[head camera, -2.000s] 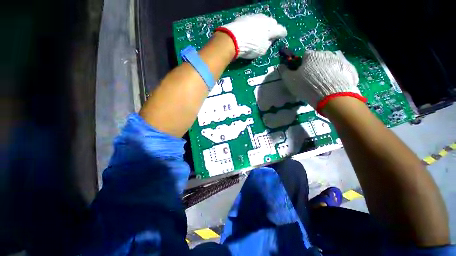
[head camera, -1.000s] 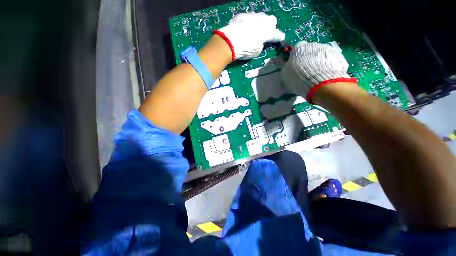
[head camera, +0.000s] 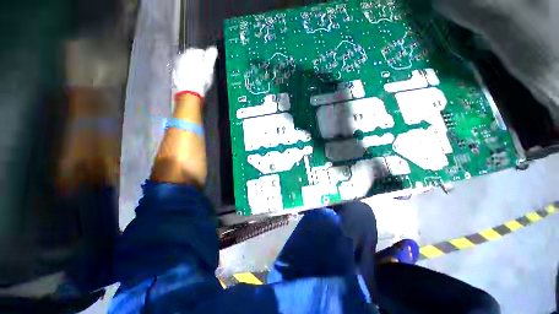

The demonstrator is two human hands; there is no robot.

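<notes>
A large green circuit board (head camera: 361,86) with silver-white solder areas lies in front of me, in a dark frame (head camera: 211,141). My left hand (head camera: 195,70), in a white knitted glove with a red cuff and with a light blue band on the wrist, is left of the board, over the frame's left edge and off the board. It is blurred, and its grip does not show. My right hand cannot be made out. A large blurred grey shape fills the upper right corner; it may be that hand close to the camera, but I cannot tell.
A long pale rail (head camera: 147,92) runs along the left side. My knees (head camera: 306,242) are at the board's near edge. Yellow-black tape (head camera: 490,234) crosses the grey floor at the lower right. A blue shoe (head camera: 404,251) shows beside my leg. Dark shadows fall on the board.
My left hand has moved left, off the board. My right hand and forearm have left their place over the board. The blurred grey shape has appeared at the upper right.
</notes>
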